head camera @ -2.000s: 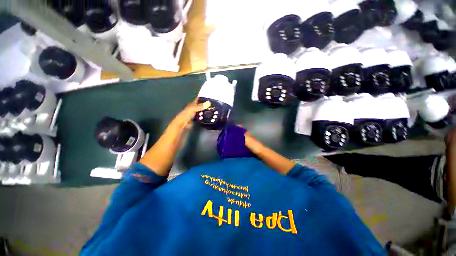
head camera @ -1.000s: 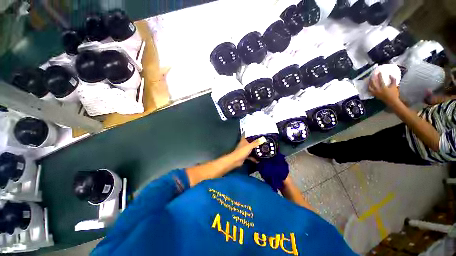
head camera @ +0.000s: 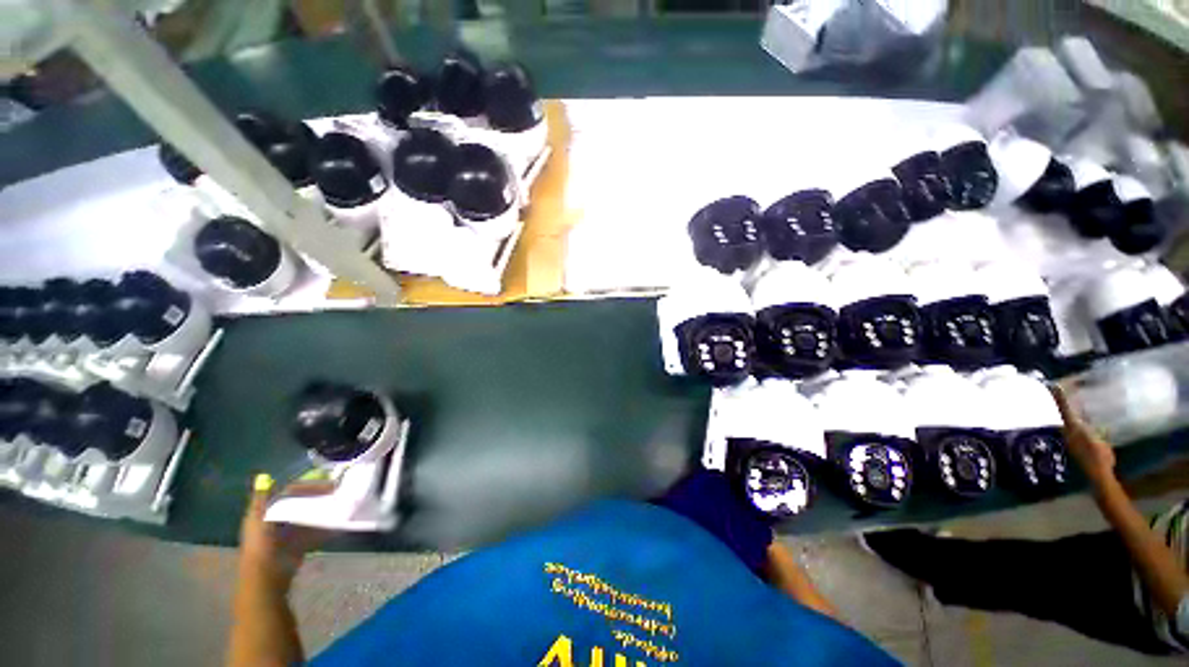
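Observation:
A single white security camera with a black ball head (head camera: 342, 424) lies on the dark green mat (head camera: 548, 391), ball to the left, its flat white bracket plate (head camera: 326, 503) towards me. My left hand (head camera: 271, 534) is at the plate's left end, fingers apart, with a yellow spot at one fingertip; firm contact is unclear. My right hand is mostly hidden behind a crumpled dark purple cloth (head camera: 720, 511), beside the nearest row's leftmost camera (head camera: 772, 480); only the wrist and forearm show.
Rows of cameras (head camera: 887, 332) with lens faces towards me stand at right. More cameras (head camera: 111, 424) stand at far left and on a cardboard sheet (head camera: 550, 222) behind. A pale metal post (head camera: 228, 143) slants across the left. Another person's hand (head camera: 1089, 443) holds clear plastic at right.
The camera that my left hand held now stands at the left end of the nearest right-hand row, released. My left hand has moved far left to the single camera. The cloth stays near the row.

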